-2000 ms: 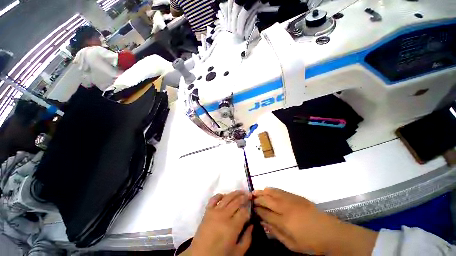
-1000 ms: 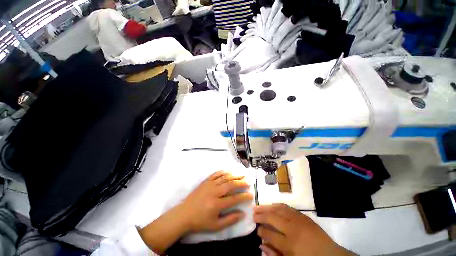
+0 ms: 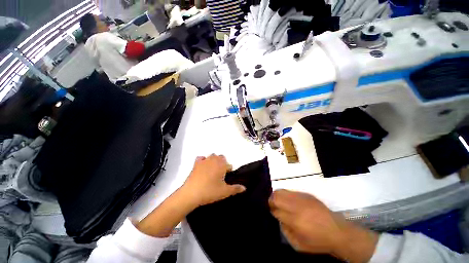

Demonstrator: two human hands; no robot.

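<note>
A fabric panel [image 3: 239,221] lies black face up on the white table in front of the sewing machine [image 3: 319,77]. Its pointed top corner is just below the presser foot [image 3: 272,137], apart from it. My left hand [image 3: 210,180] holds the panel's upper left edge between thumb and fingers. My right hand [image 3: 303,221] is closed on the panel's right edge; its fingertips are partly hidden and slightly blurred. The panel's lower end runs out of the picture.
A tall stack of black panels [image 3: 103,154] stands at the left. A black piece [image 3: 339,146] with a pink and blue tool [image 3: 352,133] lies under the machine arm. A yellow-brown block [image 3: 289,150] sits beside the needle. A smartphone [image 3: 445,155] lies at right. Two people are behind.
The whitish face under my hands is replaced by the black face. The panel's top end has come away from the needle. My left hand has moved left and now grips the edge.
</note>
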